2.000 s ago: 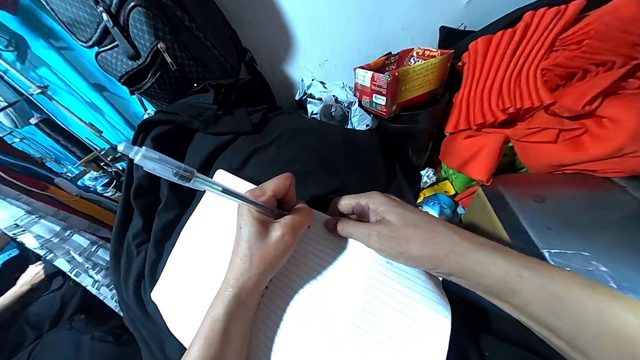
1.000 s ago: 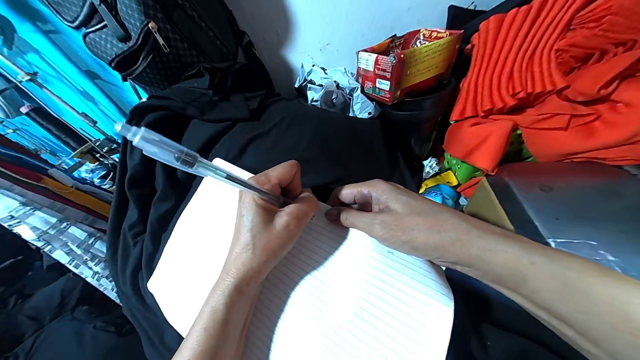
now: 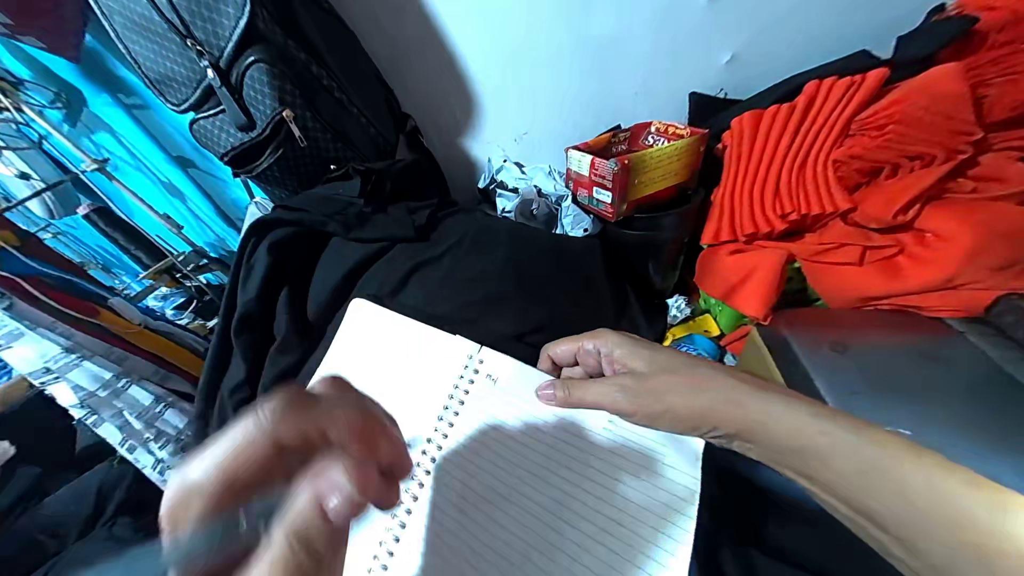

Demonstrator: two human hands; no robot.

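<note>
A spiral-bound notebook (image 3: 552, 480) lies open on black cloth, its ruled page bearing a short bit of handwriting near the top of the wire binding. My right hand (image 3: 616, 372) pinches the page's upper edge, thumb on top and fingers curled at the edge. My left hand (image 3: 296, 472), blurred by motion, is raised over the left page and the binding. A blurred grey, partly see-through pen (image 3: 216, 532) sits in its grip and slants toward the bottom left; the pen's tip cannot be made out.
Black cloth (image 3: 496, 276) lies beneath and behind the notebook. Beyond it are crumpled paper (image 3: 536, 200), a red and yellow box (image 3: 632, 172) on a black container, and a dark backpack (image 3: 288, 96). Orange-red garments (image 3: 872, 192) are heaped at right above a grey surface (image 3: 904, 384).
My left hand has moved away from the top of the page toward the lower left with the pen, uncovering the handwriting and the wire binding. My right hand still holds the upper edge.
</note>
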